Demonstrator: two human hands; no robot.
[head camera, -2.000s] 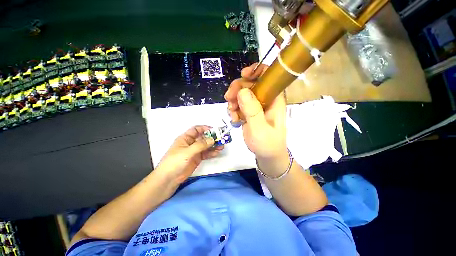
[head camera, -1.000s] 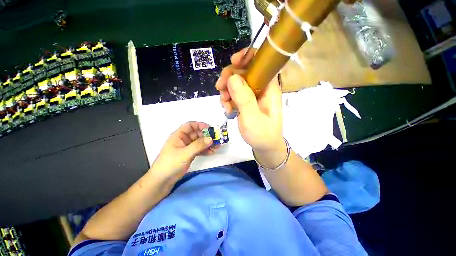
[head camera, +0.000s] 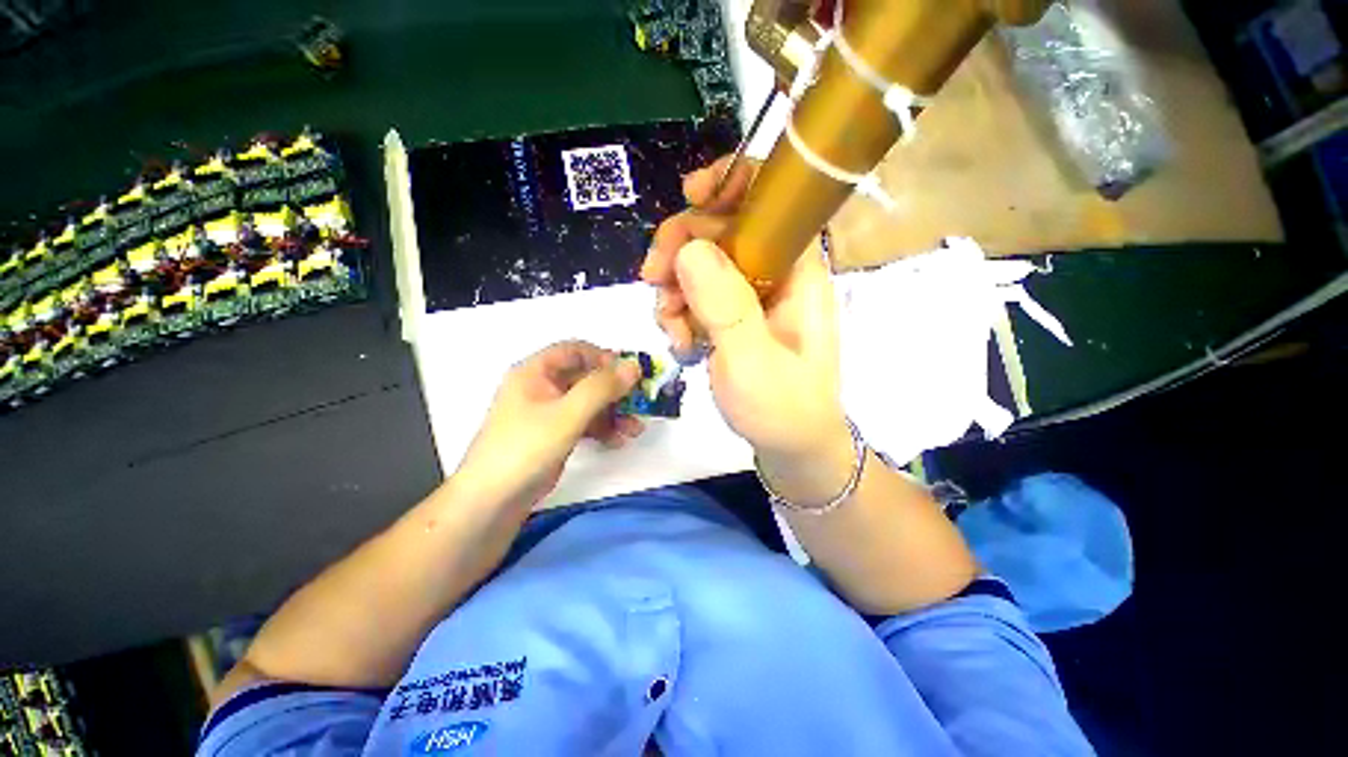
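My left hand (head camera: 555, 407) holds a small circuit board (head camera: 651, 392) by its left side, between thumb and fingers, above the white paper (head camera: 591, 467). My right hand (head camera: 761, 326) is closed around the lower end of a gold-brown glue dispenser (head camera: 828, 148) with white ties around it. The dispenser slants from the upper right down to the board. Its pale nozzle (head camera: 683, 360) is at the board's upper right part; whether it touches is too small to tell.
Rows of boards (head camera: 192, 252) lie on the black sheet (head camera: 222, 399) at left. A black printed panel (head camera: 518, 222) is beyond the paper. More boards (head camera: 688, 52) lie at the back. Torn white strips (head camera: 946, 355), cardboard (head camera: 1183, 200) and a plastic bag (head camera: 1091, 111) are at right.
Since one second ago the board has been turned and tilted in my left hand, and its right part is now nearer the nozzle. My right hand still grips the dispenser.
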